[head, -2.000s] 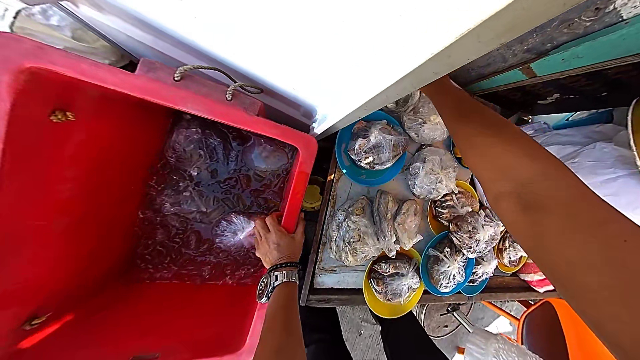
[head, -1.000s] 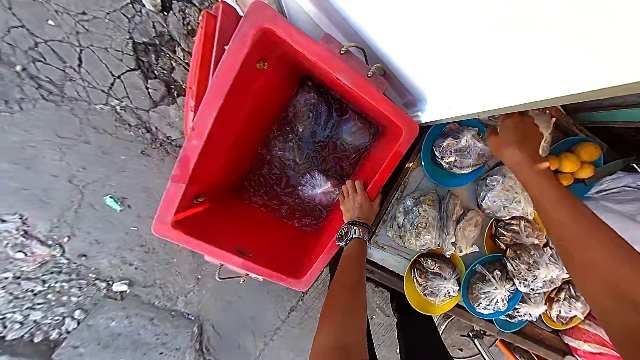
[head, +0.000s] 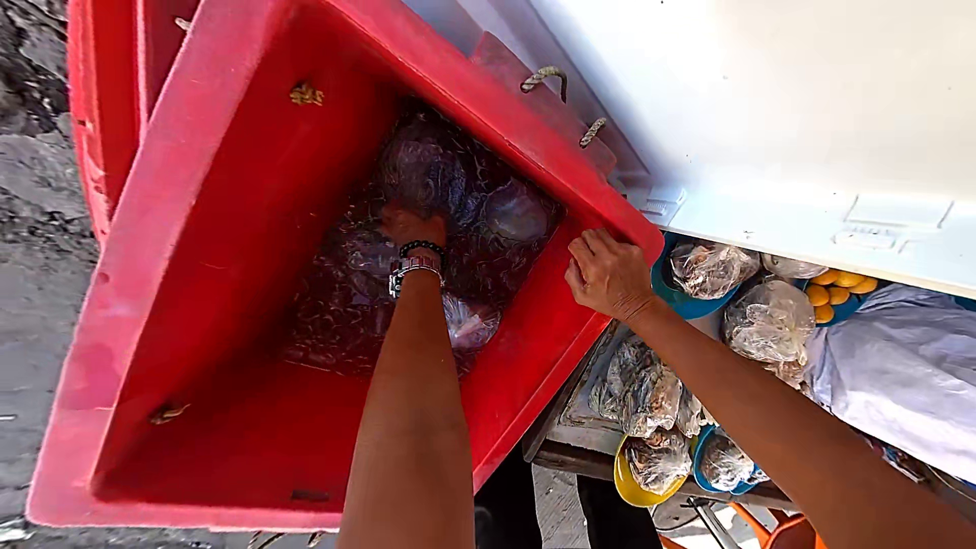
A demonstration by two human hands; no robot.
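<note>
My left hand [head: 414,226], with a watch and a dark bead bracelet at the wrist, reaches down into a deep red plastic tub [head: 191,252]. Its fingers are partly hidden at the dark, wet contents, so its grip does not show. Filled clear plastic bags [head: 517,211] lie in there among many small dark pieces, and a knotted bag [head: 467,322] is below and right of the wrist. My right hand [head: 608,273] rests with bent fingers on the tub's right rim, near its corner.
Right of the tub, a table holds bagged goods [head: 770,320] and blue and yellow bowls [head: 637,488]. A bowl of orange-yellow fruit [head: 835,293] stands near a pale cloth [head: 900,366]. A white panel [head: 762,114] spans the upper right. Rope handles [head: 545,76] stick out by the tub.
My left hand has gone from the tub's right rim down into its contents. My right hand has come from over the bowls at the right to the rim. The view has shifted.
</note>
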